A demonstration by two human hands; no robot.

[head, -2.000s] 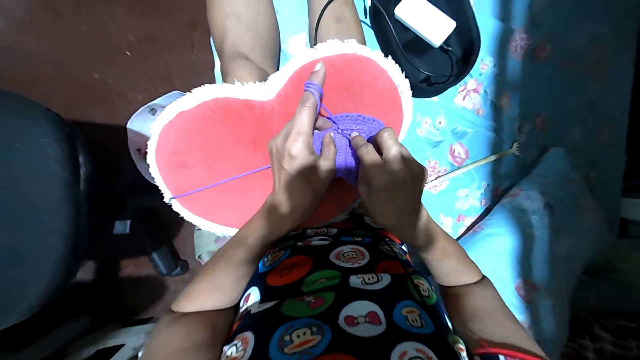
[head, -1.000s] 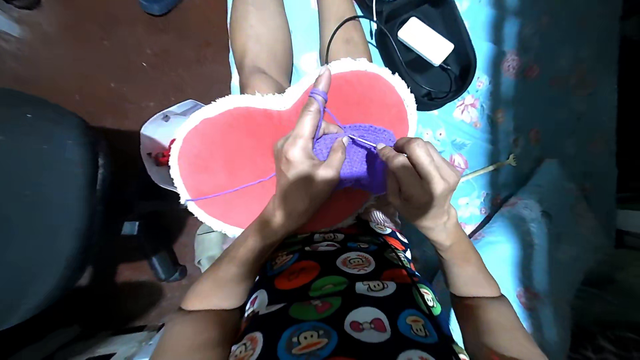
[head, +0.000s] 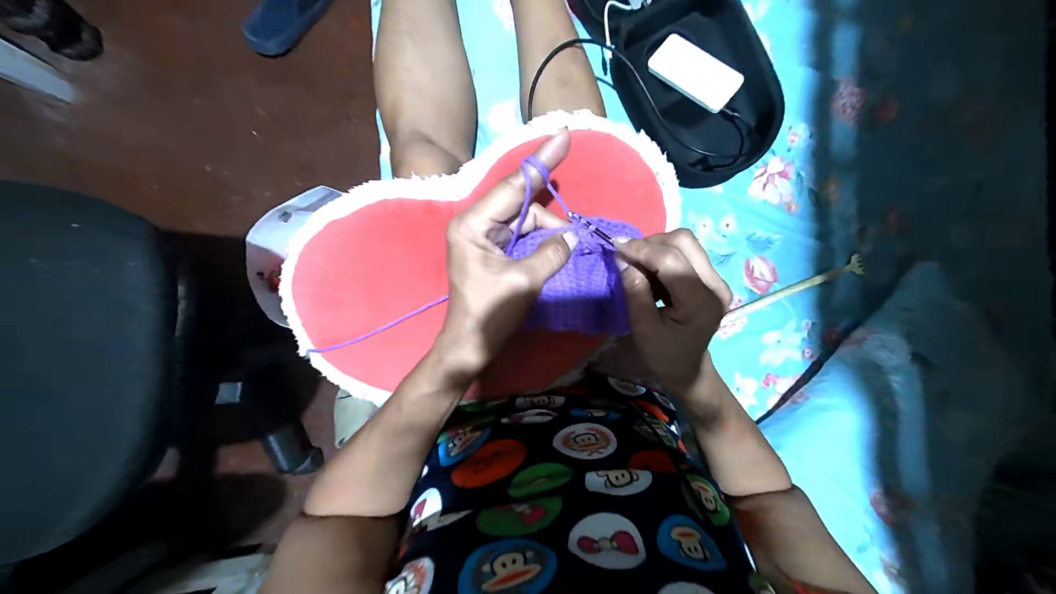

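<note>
My left hand point(head: 503, 256) pinches the upper left edge of a purple crocheted piece point(head: 577, 285), its index finger raised with purple yarn point(head: 536, 161) looped round it. A slim crochet hook point(head: 592, 227) lies at the top edge of the piece, its tip by the yarn running down from that finger. The hook's other end is in my right hand point(head: 672, 285), whose fingers are closed at the right side of the piece. A strand of yarn crosses a red heart-shaped cushion point(head: 371, 264) with white fluffy trim, which lies on my lap below both hands.
A black case point(head: 742, 49) with a white device point(head: 695, 73) and cables lies on the floral cloth point(head: 775, 346) beyond the cushion. A thin stick point(head: 792, 289) is on the right. At left are a dark chair point(head: 82, 363) and a white container point(head: 285, 239) partly under the cushion.
The hook, visible one second ago further right of the raised finger's yarn, now has its tip close to that yarn. My right hand has moved closer to my left hand.
</note>
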